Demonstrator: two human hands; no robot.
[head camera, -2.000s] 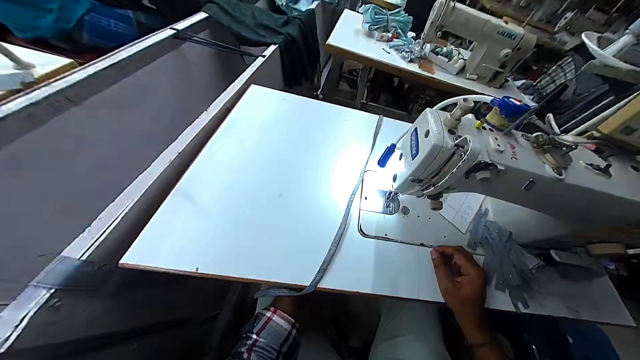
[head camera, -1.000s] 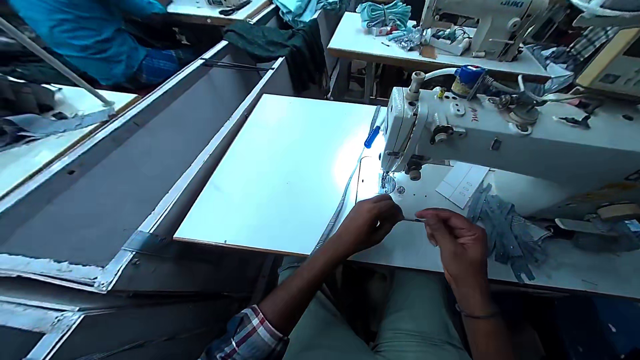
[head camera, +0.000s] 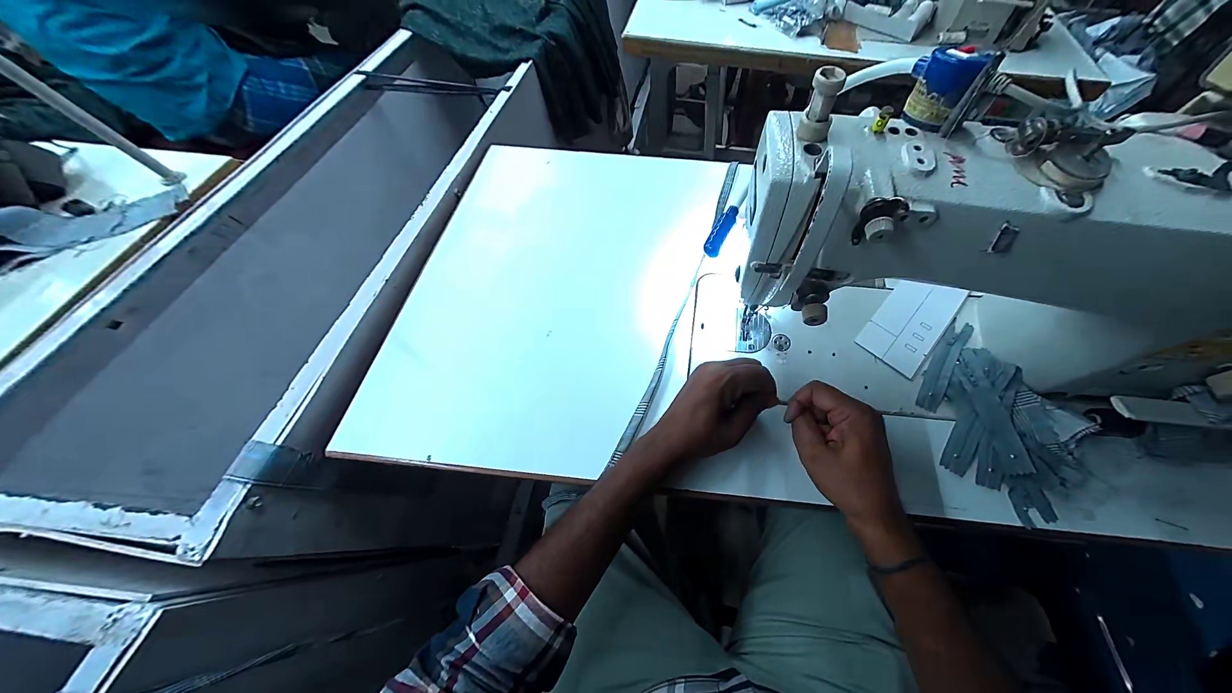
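Note:
My left hand (head camera: 724, 409) and my right hand (head camera: 835, 438) are close together over the front edge of the white sewing table (head camera: 520, 318). Between their fingertips is a small thin piece, mostly hidden, pinched by both; I cannot tell what it is. Just behind them stands an industrial sewing machine (head camera: 972, 231), its presser foot and needle area lit. A long narrow fabric strip (head camera: 662, 361) runs down the table left of the machine, passing behind my left forearm. Near the strip's upper end lies a blue-handled tool (head camera: 721, 231).
Cut grey fabric pieces (head camera: 996, 423) lie heaped right of my hands, near a white marked card (head camera: 912, 327). A blue container (head camera: 948, 87) sits on the machine. A grey trough with a white frame (head camera: 318, 385) borders the table at left. A person in blue (head camera: 144, 58) is beyond it.
My left hand has come up from below the table's front edge to meet my right hand, which has moved left from near the fabric pieces. The view has shifted.

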